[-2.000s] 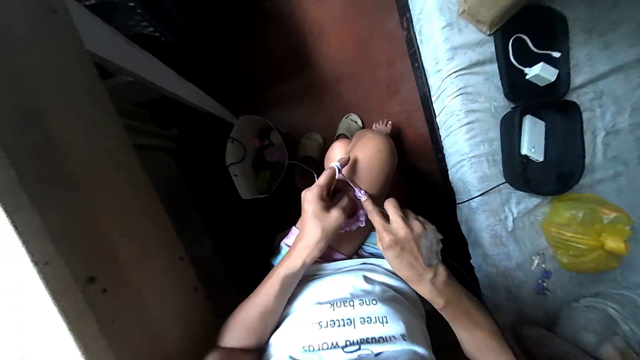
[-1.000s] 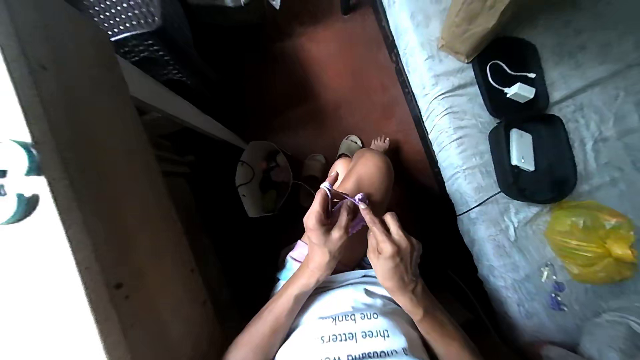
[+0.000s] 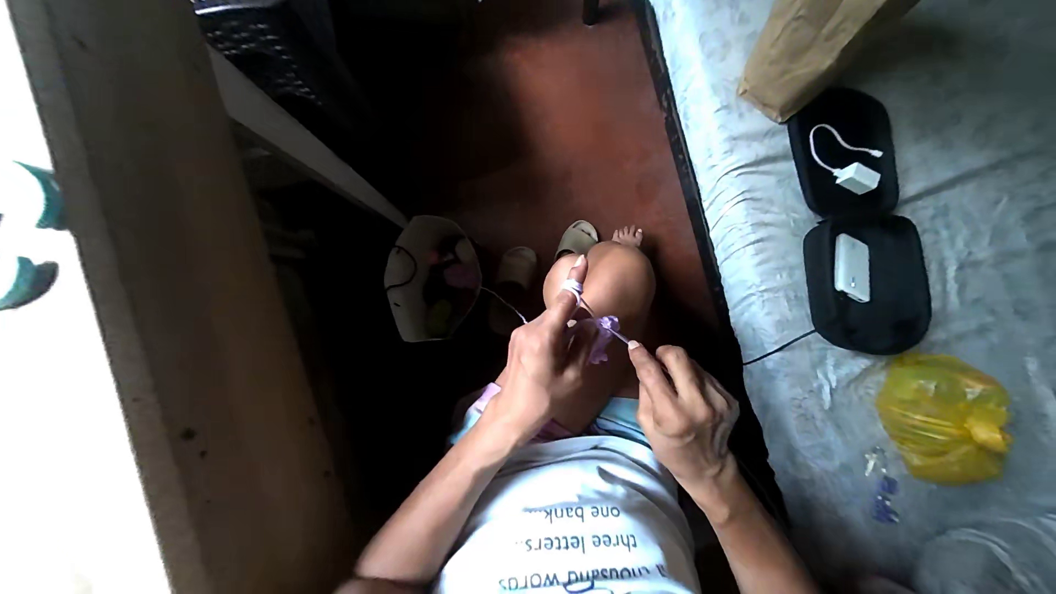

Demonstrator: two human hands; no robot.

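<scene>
Purple yarn point(image 3: 572, 288) loops round the raised index finger of my left hand point(image 3: 540, 359), whose other fingers pinch a small piece of purple crochet work point(image 3: 605, 330). My right hand point(image 3: 685, 404) grips a thin crochet hook point(image 3: 619, 335) with its tip at the work. Both hands are above my lap, near my bare knees. A strand of yarn point(image 3: 505, 302) runs from my left hand to a pale open bag or bin point(image 3: 421, 318) on the left, which holds dark and pink things that are hard to make out.
On the grey-covered bed point(image 3: 775, 289) at the right lie an open black case point(image 3: 866, 322) with a white power bank point(image 3: 851, 268) and a white charger point(image 3: 858, 177), a brown paper bag point(image 3: 792, 66), a yellow plastic bag point(image 3: 945, 421) and small keys point(image 3: 883, 487). Slippers point(image 3: 577, 239) stand on the red floor.
My right hand has drawn slightly away from my left, and more of the hook shows between them. The purple work is still held in my left fingers.
</scene>
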